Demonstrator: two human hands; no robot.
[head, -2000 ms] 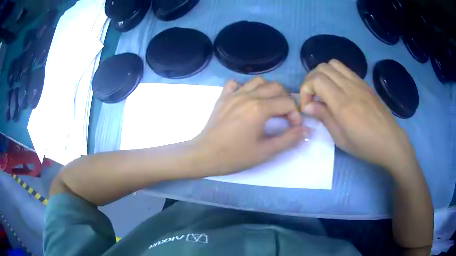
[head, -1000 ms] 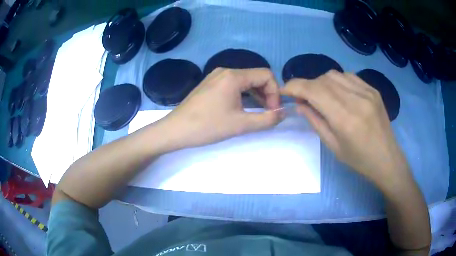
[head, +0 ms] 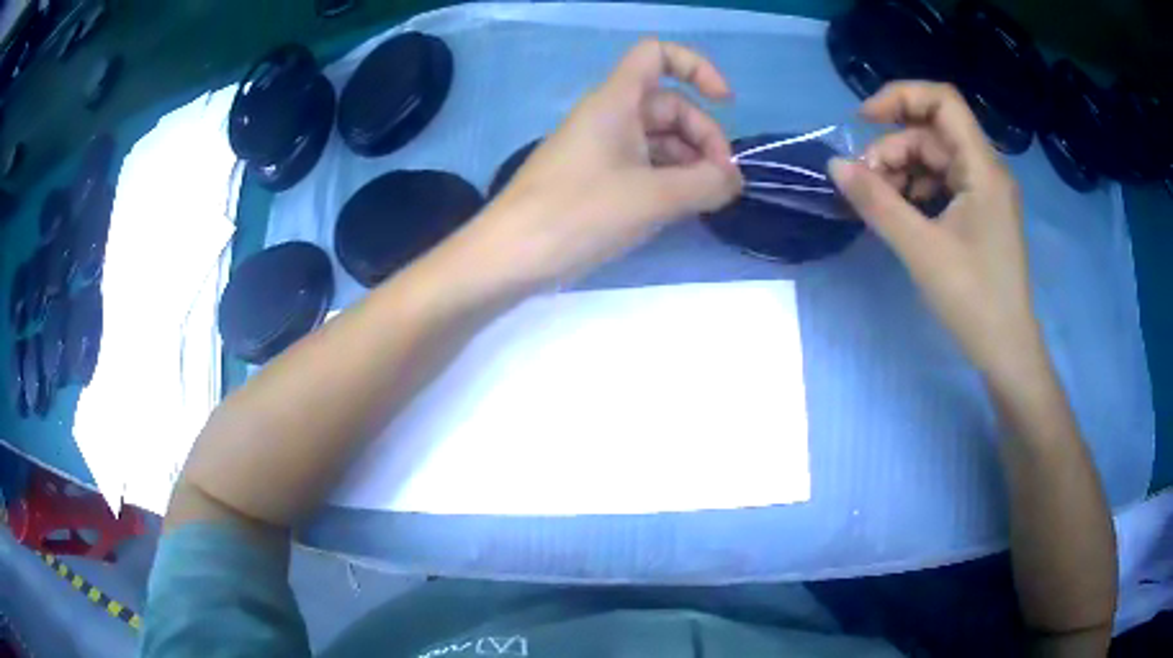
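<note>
A thin clear adhesive piece with fine white lines is stretched between my hands, over a black oval ear cup part on the mat. My left hand pinches its left end between thumb and fingertips. My right hand pinches its right end. Whether the piece touches the black part I cannot tell. A white backing sheet lies flat in front of me, below the hands. My left forearm covers its upper left part.
More black ovals lie at the left and upper left. Another is partly hidden behind my left hand. Glossy black parts cluster at the upper right. An uneven white sheet stack lies left. A red stool stands lower left.
Both hands have moved up and away from the white sheet to over a black part, and are farther apart. The adhesive piece now shows stretched between them. The view has shifted slightly.
</note>
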